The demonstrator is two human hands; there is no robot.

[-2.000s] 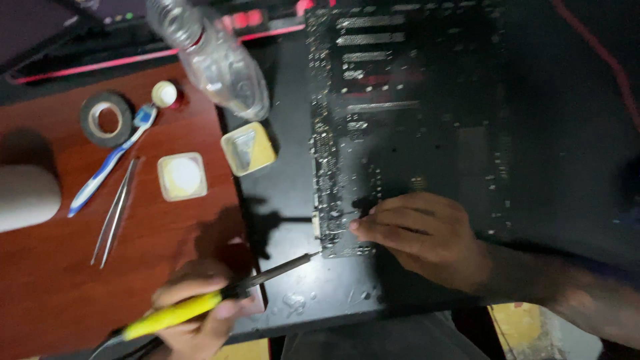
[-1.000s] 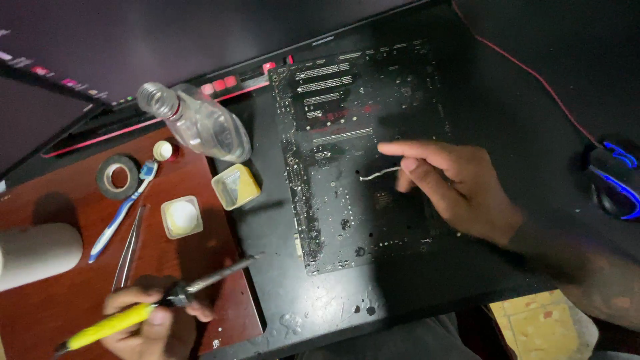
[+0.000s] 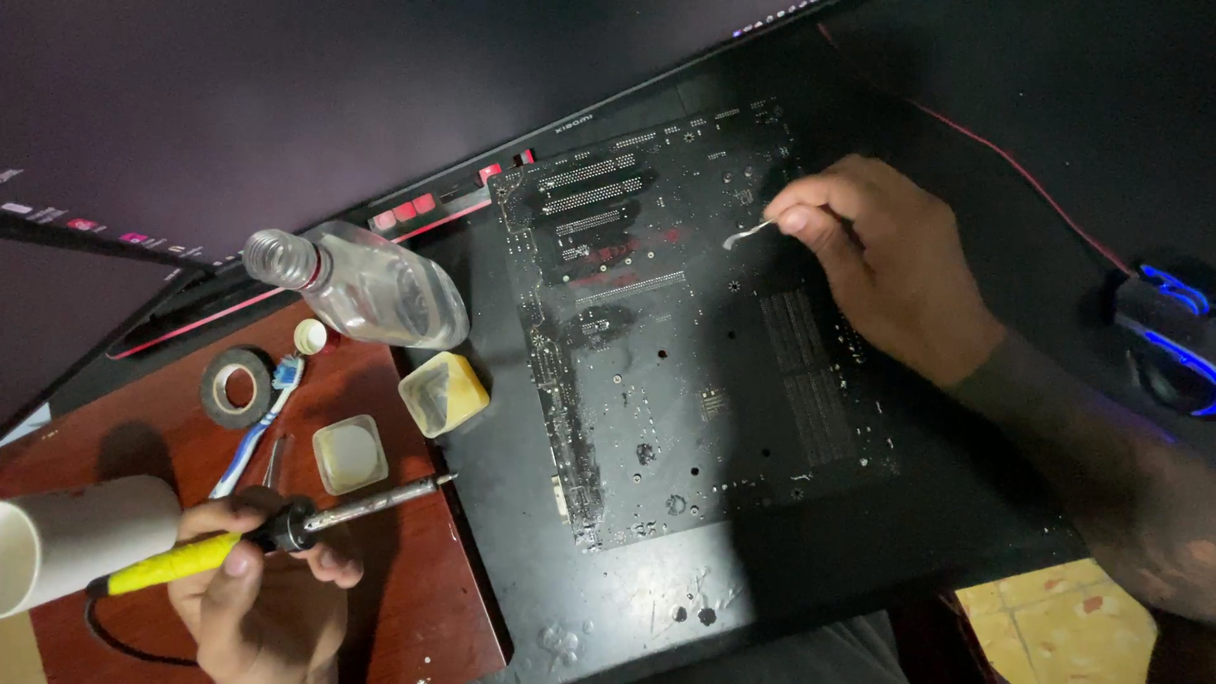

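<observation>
My left hand (image 3: 271,579) grips a yellow-handled soldering iron (image 3: 366,503), its tip pointing right, short of the board. Between the thumb and forefinger of my right hand (image 3: 883,256) is a short, thin, whitish strip (image 3: 746,235), bent at its end, over the upper right of a black motherboard (image 3: 636,399). The board lies with its solder side up on the black desk. Left of it, on a reddish-brown wooden board (image 3: 418,579), are a roll of black tape (image 3: 236,388), a blue-and-white toothbrush (image 3: 256,432), partly hidden tweezers (image 3: 275,463) and a small square container (image 3: 351,454).
A clear plastic bottle (image 3: 380,290) and a yellowish container (image 3: 444,394) stand left of the motherboard. A bottle cap (image 3: 311,336) and a white cylinder (image 3: 90,541) are further left. Monitors and a red-keyed keyboard (image 3: 408,209) are behind; a blue-lit mouse (image 3: 1168,332) is at right.
My right hand has moved from the motherboard's lower edge to its upper right, with the strip in its fingers. The iron's tip has moved left, away from the board's corner. The view has shifted.
</observation>
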